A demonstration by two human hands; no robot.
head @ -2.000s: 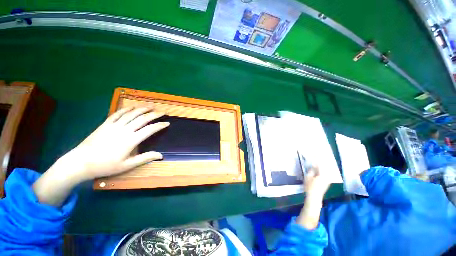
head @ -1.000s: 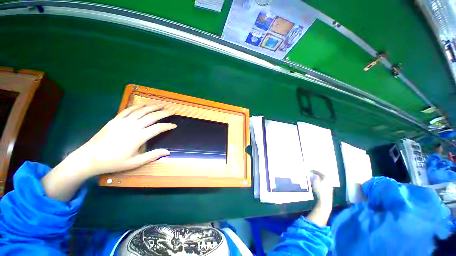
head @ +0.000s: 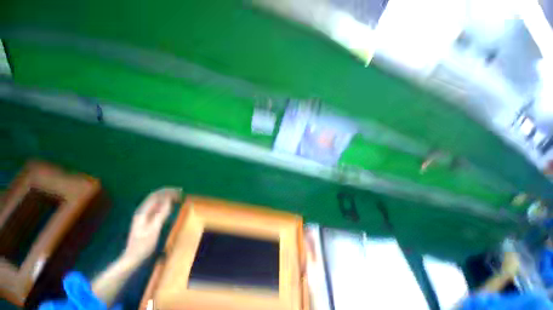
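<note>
The view is blurred. A wooden frame with a dark centre lies at the lower middle, cut off by the bottom edge. My left hand is at the frame's upper left corner, fingers bent; whether it grips the frame is unclear. A skin-coloured sliver at the frame's right edge looks like fingers of my right hand; the rest is hidden or cut off. White sheets lie right of the frame, with a thin dark line along their left side.
Another brown unit stands at the left. A blurred black template lies near the wall. An instruction sheet hangs on the green wall. More white sheets, a blue sleeve and another person's arm are at the lower right.
The view has tilted up, so the bench things sit lower. My left hand has moved off the frame's face to its left edge. My right hand has left the white sheets.
</note>
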